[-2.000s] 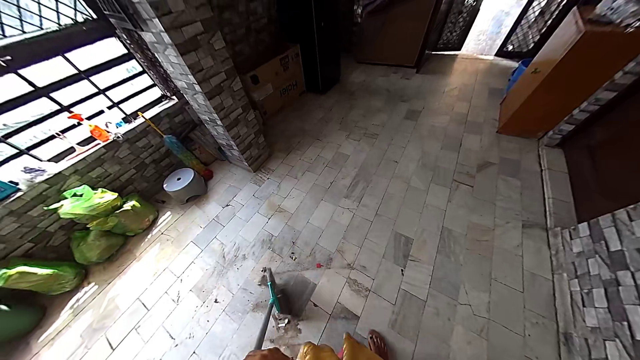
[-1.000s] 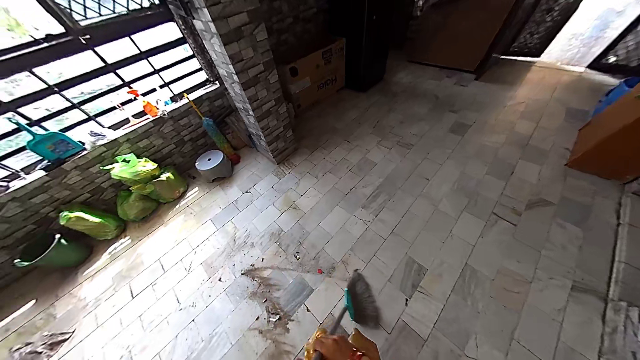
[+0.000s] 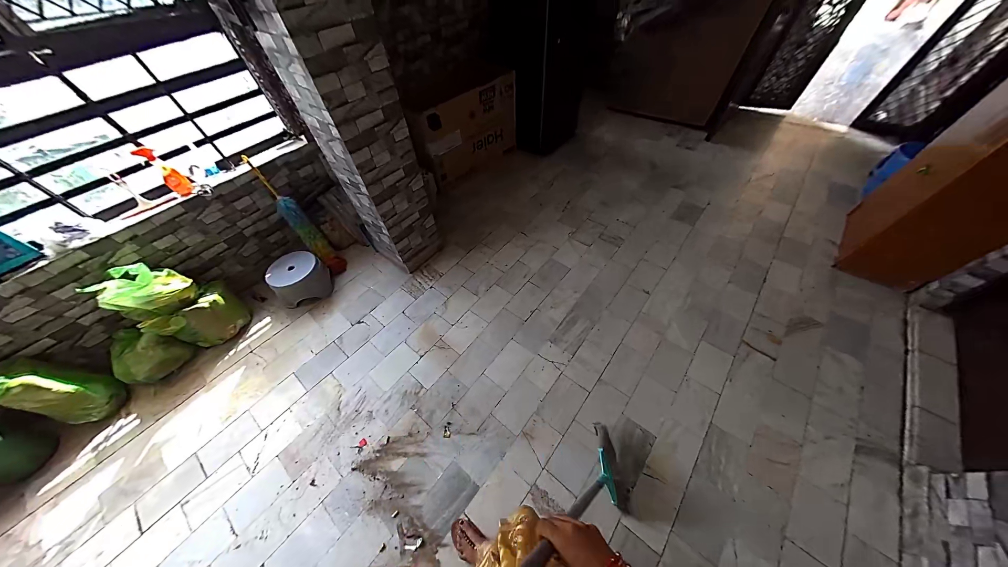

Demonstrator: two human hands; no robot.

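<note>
My right hand (image 3: 579, 539), with a red band at its wrist, grips the grey handle of a broom (image 3: 606, 476) at the bottom of the view. The broom has a teal strip and dark bristles, which are at the tiled floor just ahead and to the right of the hand. Left of the broom, dark dust and small scraps of litter (image 3: 409, 542) lie scattered on the tiles, with a small red bit (image 3: 362, 444) among them. Gold cloth (image 3: 510, 539) and a bare foot (image 3: 468, 540) show beside my right hand. My left hand is out of view.
Green plastic bags (image 3: 150, 354), a grey-white stool (image 3: 299, 279) and a colourful duster (image 3: 303, 228) stand along the left wall below a barred window. A cardboard box (image 3: 472, 130) is behind the stone-clad pillar (image 3: 374, 134). At right is a brown wooden cabinet (image 3: 921, 205) beside a blue container (image 3: 894, 167).
The view has swung about. The broom head was left of my right hand two seconds ago and now lies ahead and to its right. A teal dustpan on the sill showed more fully one second ago.
</note>
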